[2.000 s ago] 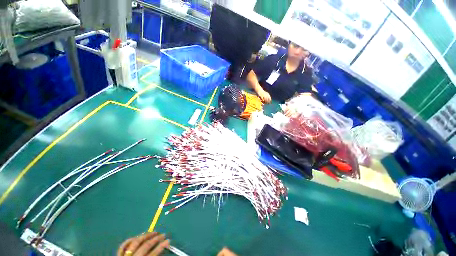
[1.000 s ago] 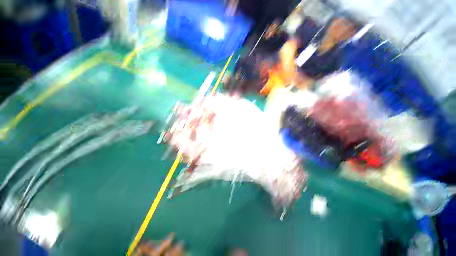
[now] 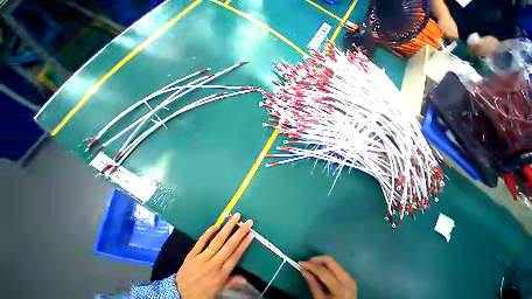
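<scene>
A white wire assembly (image 3: 269,245) lies on the green mat near the bench's front edge. A thin pale strand sticks out from its middle towards me. My left hand (image 3: 217,257) lies flat with its fingers over the assembly's left end, where a small red bit shows. My right hand (image 3: 328,278) pinches the assembly near its right part; the right end is hidden by the hand. A large pile of white wires (image 3: 373,122) with red ends lies beyond. A smaller group of similar wires (image 3: 153,117) lies at the left.
A label strip (image 3: 131,182) lies under the left group's ends. A blue bin (image 3: 131,228) stands below the bench edge. A white scrap (image 3: 444,226) lies right of the pile. A black pouch (image 3: 458,125), bagged dark-red wires (image 3: 507,102) and an orange bundle (image 3: 421,40) are at the right; a person's hand is behind.
The view has tilted down and moved closer, so both hands and the wire between them now show more fully. The pile and left group look unchanged.
</scene>
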